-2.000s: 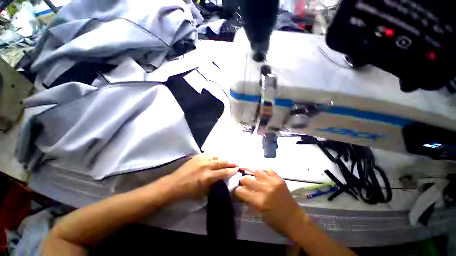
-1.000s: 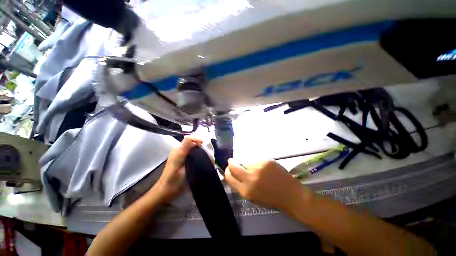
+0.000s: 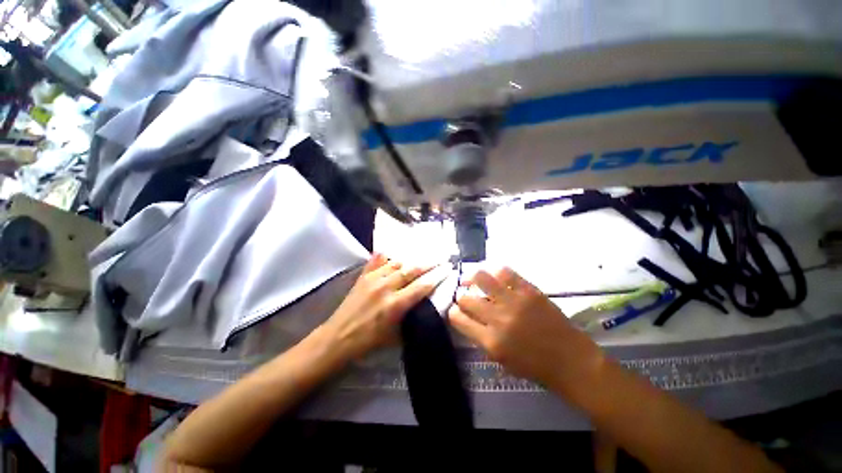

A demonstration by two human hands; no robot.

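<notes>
The light grey garment panel [image 3: 268, 240] lies left of the needle area, with dark seam lines and a black part. My left hand [image 3: 383, 300] pinches fabric at its right corner, just in front of the presser foot area [image 3: 471, 236]. My right hand [image 3: 508, 319] is bare, its fingertips close to the left ones, pinching a small dark and light edge. A wide black fabric strip [image 3: 436, 369] hangs from between my hands over the table's front edge. The exact hold of the fingertips is blurred.
The white sewing machine head [image 3: 609, 139] with a blue stripe spans above my hands. A tangle of black strips [image 3: 729, 245] lies at right, beside a yellow-green piece [image 3: 619, 300] and a blue-white stick [image 3: 639, 309]. A second beige machine [image 3: 55, 249] stands at left.
The camera view has shifted. Since one second ago, my left hand has turned flatter over the fabric and my two hands' fingertips have come close together. The black strip still hangs down.
</notes>
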